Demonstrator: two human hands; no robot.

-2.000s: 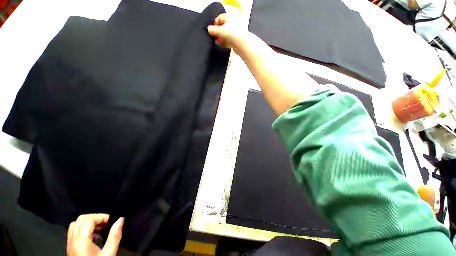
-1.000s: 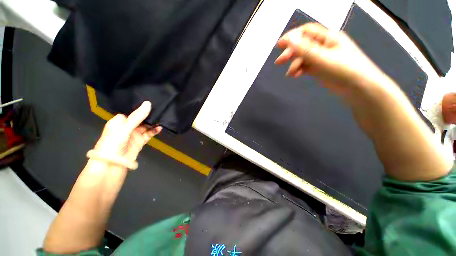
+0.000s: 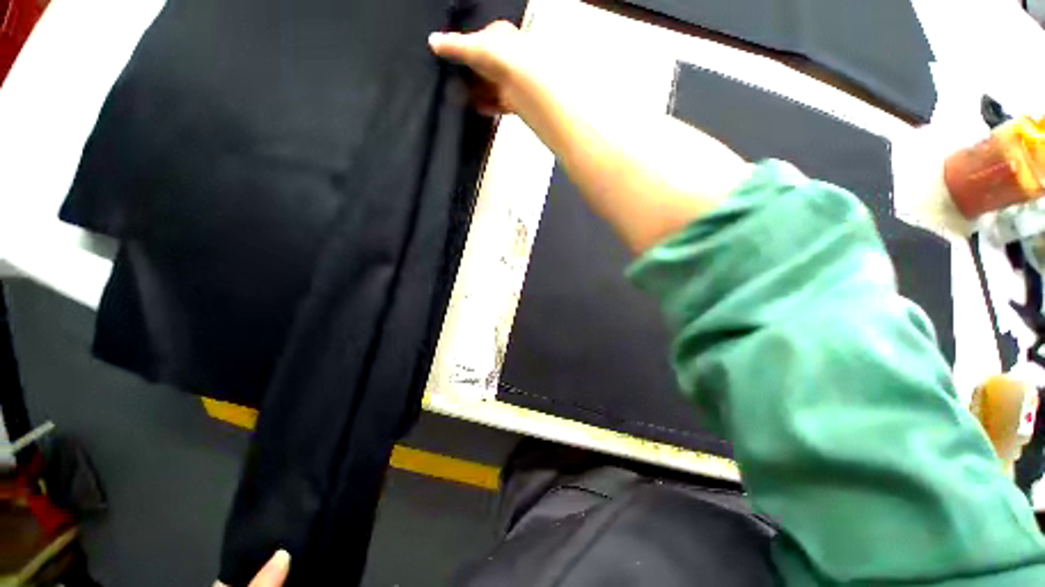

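A large limp black panel (image 3: 229,149) lies in a stack at the left of the white table, its lower part hanging over the near edge. My right hand (image 3: 481,69) grips the panel's right edge at the top. My left hand (image 3: 269,570) is mostly cut off by the bottom edge; a fingertip shows at the panel's hanging lower corner, and its grip cannot be made out. A notched black panel (image 3: 619,287) lies flat at the right, partly hidden by my right arm.
An orange-red glue pot (image 3: 983,178) with a messy yellow rim stands at the right. A yellow-orange glue bottle (image 3: 1005,415) lies below it. More black panels (image 3: 802,34) are stacked at the far side. Yellow lines (image 3: 447,466) mark the dark floor.
My right hand has moved from above the flat panel onto the left panel's right edge. My left hand has gone down and mostly out of view. The view has shifted.
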